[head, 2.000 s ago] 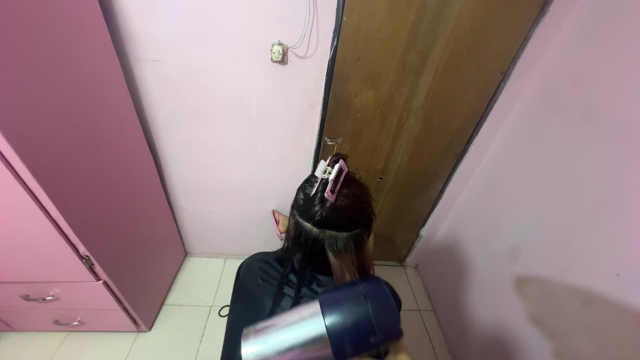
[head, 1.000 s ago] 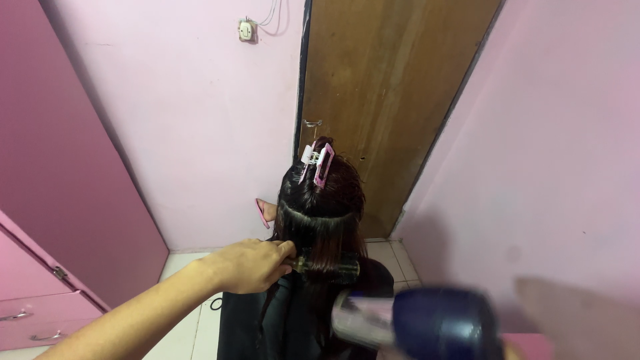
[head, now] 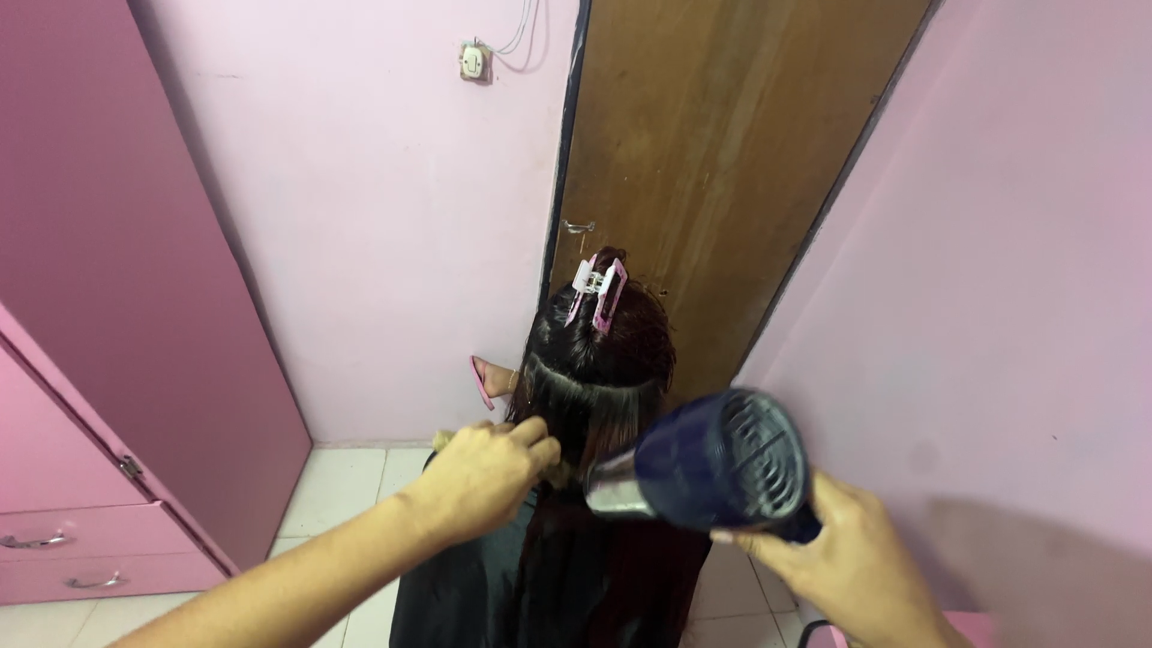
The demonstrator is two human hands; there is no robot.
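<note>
A person with long, dark reddish hair sits facing away, a dark cape over the back. A pink and white claw clip holds the upper hair above a horizontal parting. My left hand is closed around a hairbrush, mostly hidden by the fingers, its bristled part against the lower hair at the nape. On the right, my right hand grips a dark blue hair dryer with a silver nozzle. The nozzle points left, close to the brush and the hair.
A pink cabinet with drawers stands at the left. Beyond the person are a brown wooden door and a pink wall with a switch. One foot in a pink sandal shows beside the head. Another pink wall stands at the right.
My left hand, out of view two seconds ago, came in with the brush at the hair. The dryer has moved from the bottom of the view up beside the hair, its nozzle near the brush.
</note>
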